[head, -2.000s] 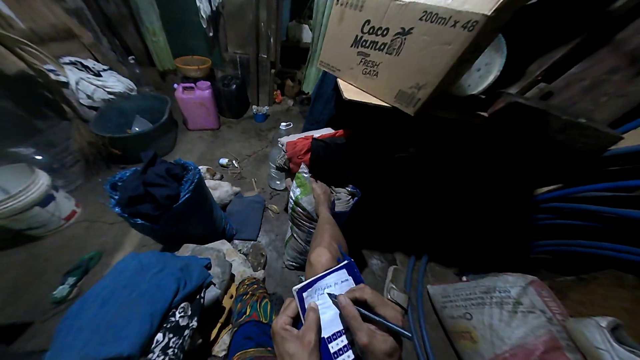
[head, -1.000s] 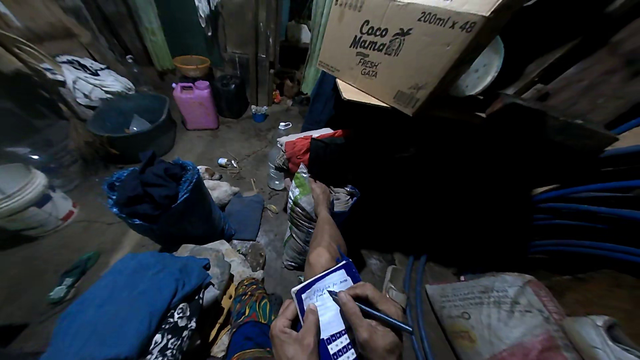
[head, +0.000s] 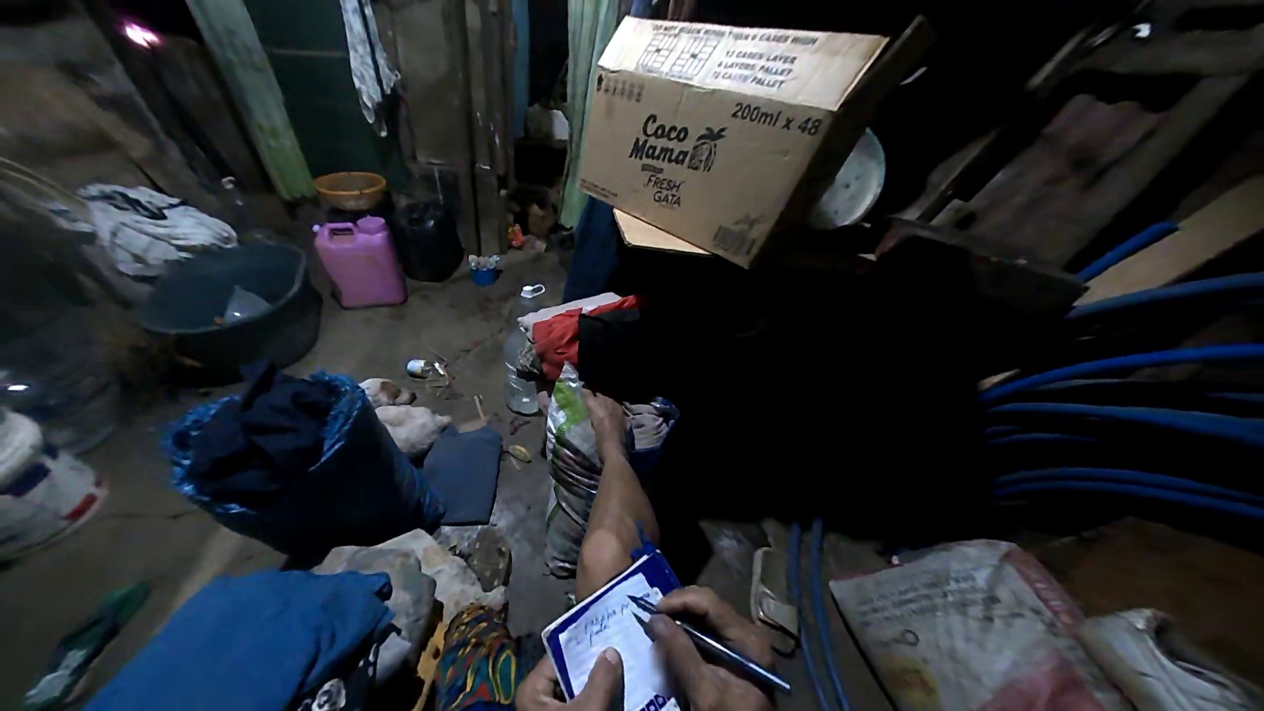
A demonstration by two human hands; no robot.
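Observation:
Low in the head view, my left hand (head: 591, 683) holds a small notepad (head: 607, 632) with a blue border, its thumb across the page. My right hand (head: 713, 642) grips a dark pen (head: 719, 647), whose tip is at the page beside some handwriting. Beyond the pad a bare leg (head: 610, 513) reaches forward, its foot against a filled plastic sack (head: 571, 474). Red and dark cloth (head: 559, 341) lies behind that sack, next to a clear plastic bottle (head: 521, 365).
At left are a blue sack of dark clothes (head: 380, 474), a blue cloth (head: 247, 642), a dark basin (head: 232, 326) and a pink jerrycan (head: 360, 262). A cardboard box (head: 711, 148) stands tilted above. Blue hoses (head: 1136, 420) and a woven sack (head: 978, 632) are at right.
The pen in my right hand has shifted slightly over the page. My left hand still holds the notepad in about the same place.

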